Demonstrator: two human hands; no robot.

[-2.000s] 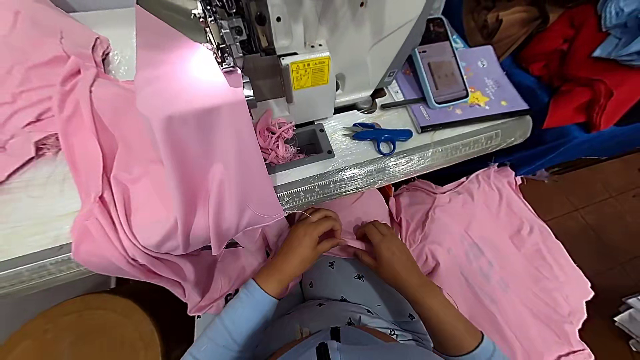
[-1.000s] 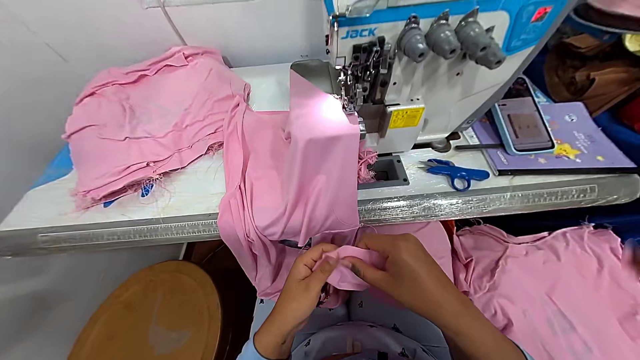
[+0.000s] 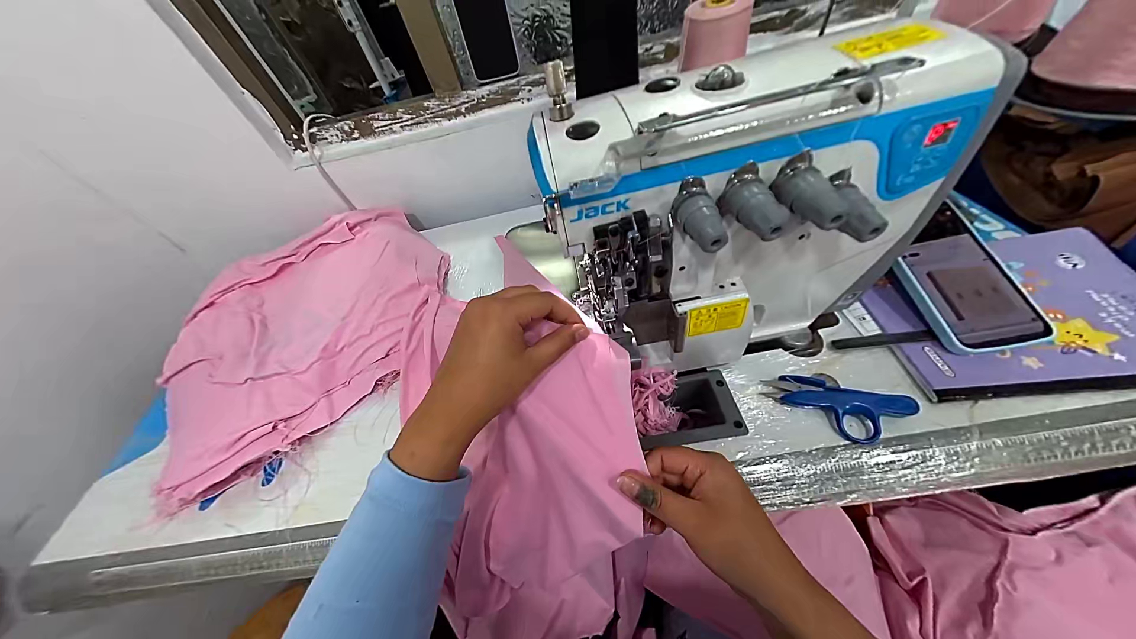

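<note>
Pink knit fabric (image 3: 568, 444) hangs over the table's front edge, its upper part beside the presser foot and needle area of a Jack overlock sewing machine (image 3: 763, 169). My left hand (image 3: 497, 355) pinches the fabric near the presser foot, thumb and forefinger together. Lower down, my right hand (image 3: 701, 497) grips the right edge of the same fabric, just in front of the scrap opening. Pink trimmings (image 3: 655, 399) bunch at that opening. Blue thread snips (image 3: 843, 404) lie on the table to the right.
A heap of pink fabric (image 3: 302, 337) lies on the table's left. At right, a phone (image 3: 976, 288) rests on a purple notebook (image 3: 1065, 266). More pink fabric (image 3: 1003, 559) hangs below the front edge (image 3: 932, 461). A pink thread cone (image 3: 714, 31) stands behind the machine.
Both hands have moved from the fabric at my lap up to the panel by the machine; the left is now near the presser foot. The view has shifted to show more of the machine.
</note>
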